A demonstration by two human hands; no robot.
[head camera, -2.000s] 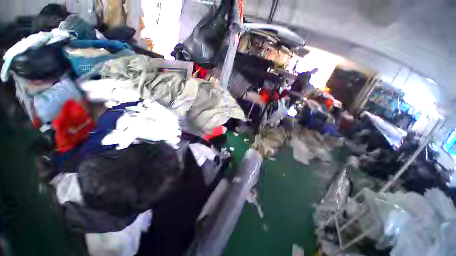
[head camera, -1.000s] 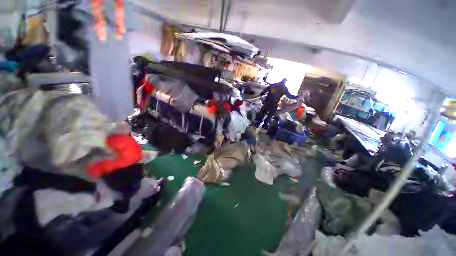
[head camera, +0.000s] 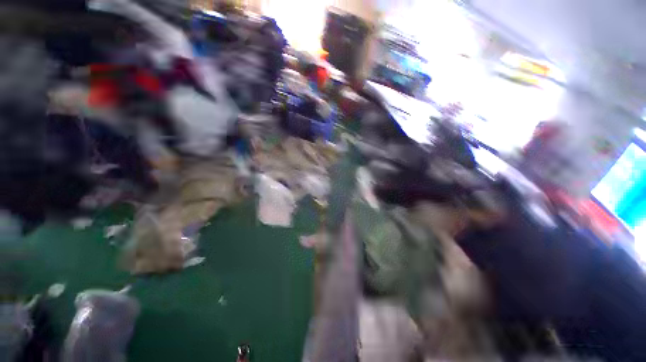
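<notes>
Neither of my hands can be made out in the blurred head view. Nearest in front lies a green floor. A clear plastic-wrapped roll lies at the lower left, cut off by the bottom edge. Crumpled tan material lies on the floor left of the middle. A white piece lies near the centre. A small dark and shiny thing shows at the bottom edge; I cannot tell what it is.
Dark heaps fill the right side, with greenish material beside them. Red and white items are at the upper left. A blue item stands further back. A bright blue panel is at the far right.
The view has swung to the right and nearer the floor. The large cloth heaps at the left have left the picture. The tan material and plastic-wrapped roll have shifted left.
</notes>
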